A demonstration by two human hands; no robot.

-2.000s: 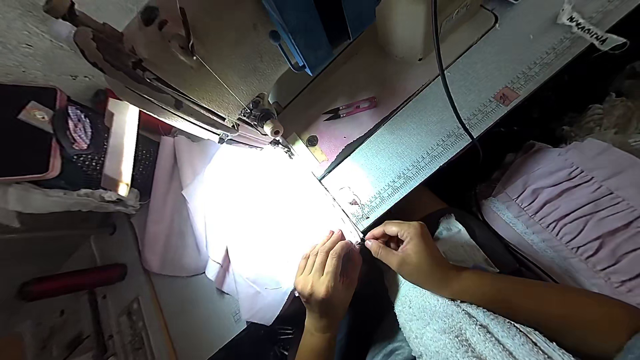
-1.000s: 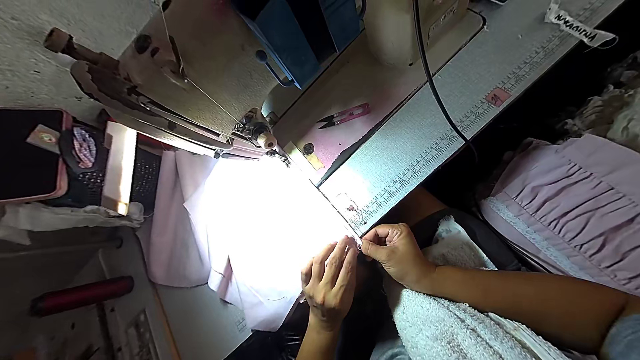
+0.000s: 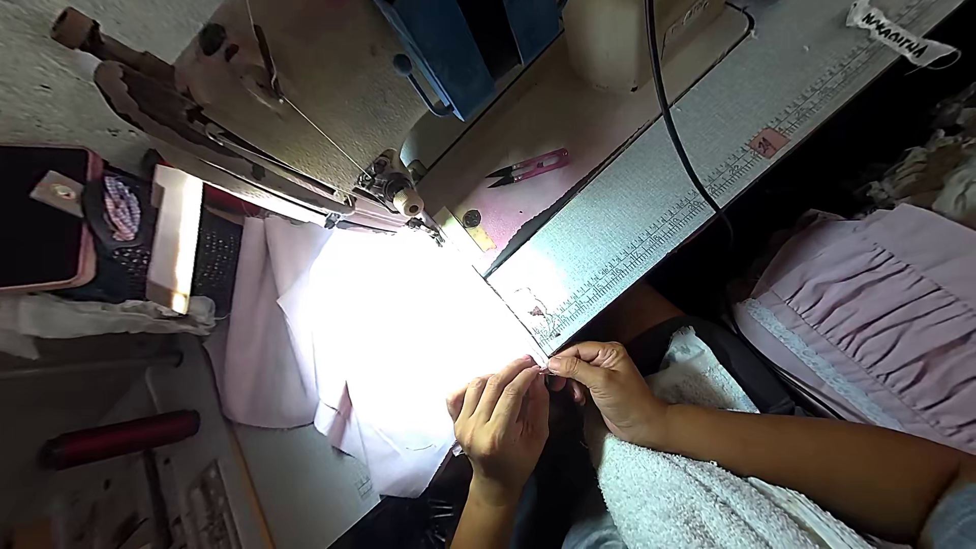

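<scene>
Pale pink fabric (image 3: 412, 450), glaring white under the lamp, lies on the bed of a sewing machine (image 3: 305, 84) and reaches from beneath the presser foot (image 3: 425, 229) toward my hands. My left hand (image 3: 499, 427) has bent fingers gripping the fabric near its edge. Just to the right, my right hand (image 3: 610, 385) pinches the end of that edge between thumb and forefinger. The fingertips of both hands nearly touch. Pink-handled thread snips (image 3: 530, 167) rest on the machine bed, beyond the hands.
A ruler strip (image 3: 625, 259) runs along the table edge, with a black cable (image 3: 675, 130) across it. Gathered pink fabric (image 3: 877, 313) lies at right; a white towel (image 3: 671, 488) covers the lap. At left are a phone (image 3: 46, 221) and a red thread spool (image 3: 122, 438).
</scene>
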